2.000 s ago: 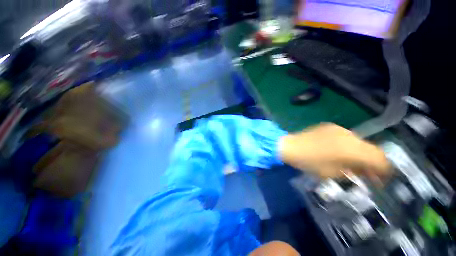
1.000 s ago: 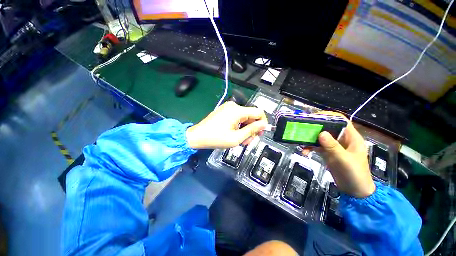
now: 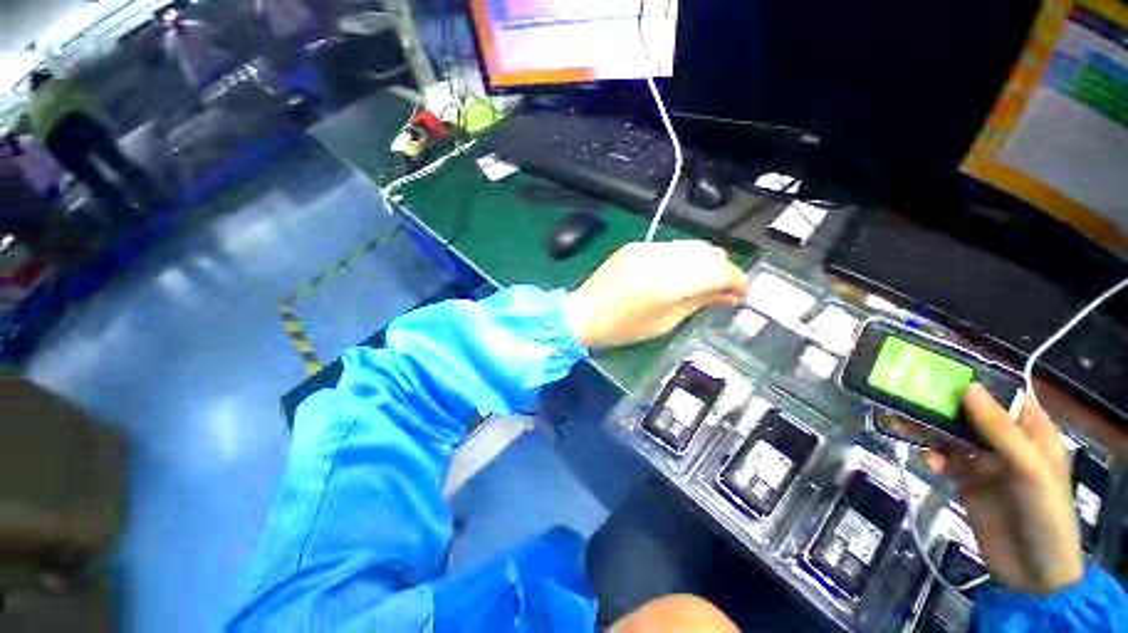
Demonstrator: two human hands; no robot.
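Observation:
A black handheld device [image 3: 917, 376] with a lit green screen is in my right hand [image 3: 1024, 488], above the clear blister tray [image 3: 695, 467]. My thumb lies at the screen's right end. A white cable [image 3: 1054, 336] runs to the device's right end. My left hand [image 3: 662, 292] is at the tray's back left, apart from the device, fingers bent together; whether it pinches anything is hidden. Several black devices with white labels lie in the tray's near pockets, one of them at the left [image 3: 684, 406]. White pieces show in the far pockets.
A second white cable [image 3: 675, 155] hangs down behind my left hand. A mouse [image 3: 575, 234] lies on the green mat [image 3: 495, 223]. Keyboards, one at the left [image 3: 581, 151], and monitors, one lit [image 3: 575, 43], stand behind. A person [image 3: 81, 136] stands far left across the blue floor.
The two hands have moved apart. My left hand has come away from the device's left end. The view has turned left, so the bench appears further right. The screen remains green.

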